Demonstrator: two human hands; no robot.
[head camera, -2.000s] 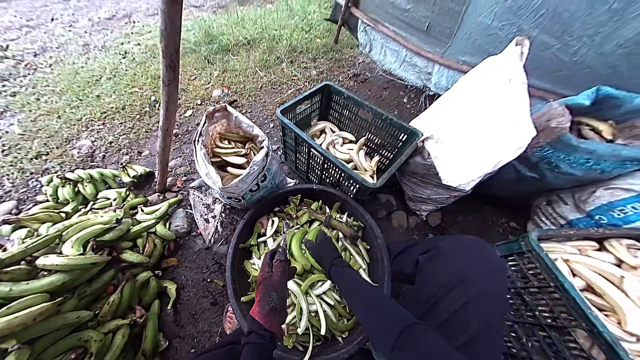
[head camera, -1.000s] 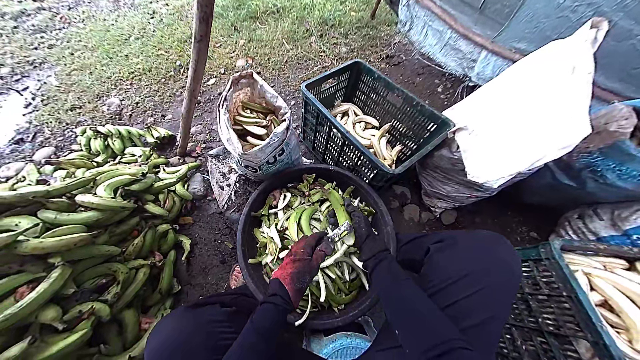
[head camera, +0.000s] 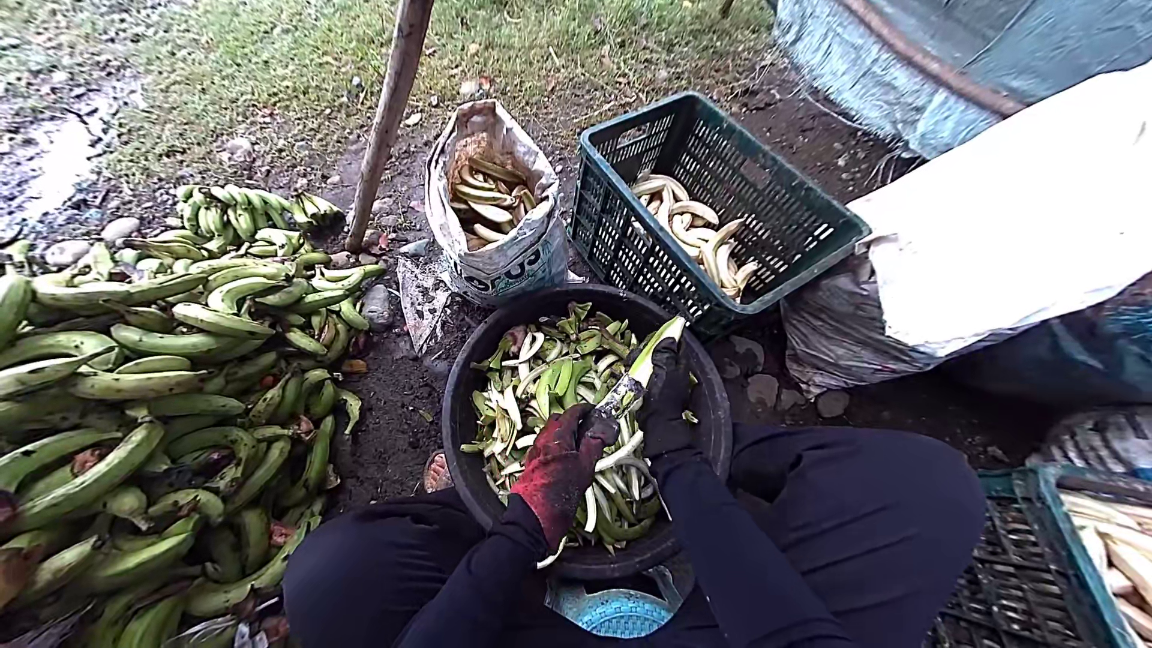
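Note:
Over a round black basin (head camera: 454, 396) of green peels (head camera: 562, 382), both gloved hands work close together. My left hand (head camera: 560, 463), in a red and black glove, grips the dark handle of a knife or peeler, whose whitish-smeared blade (head camera: 619, 396) lies against a plantain (head camera: 650, 351). The plantain is held at a slant, upper end outward, by my right hand (head camera: 668, 396) in a black glove; green skin and a pale strip show on it. Fingers partly hide the tool and the fruit's lower end.
Unpeeled green plantains (head camera: 135, 387) are heaped at left beside a wooden post (head camera: 391, 117). Beyond the basin stand an open sack (head camera: 540, 256) and a green crate (head camera: 621, 211), both holding peeled plantains (head camera: 688, 225). Another crate (head camera: 1053, 540) is at lower right, near a white sack (head camera: 1008, 216).
Two seconds ago both hands were lower among the peels; one second ago they had come together at a green plantain. Now the plantain tilts more to the right and shows a pale strip.

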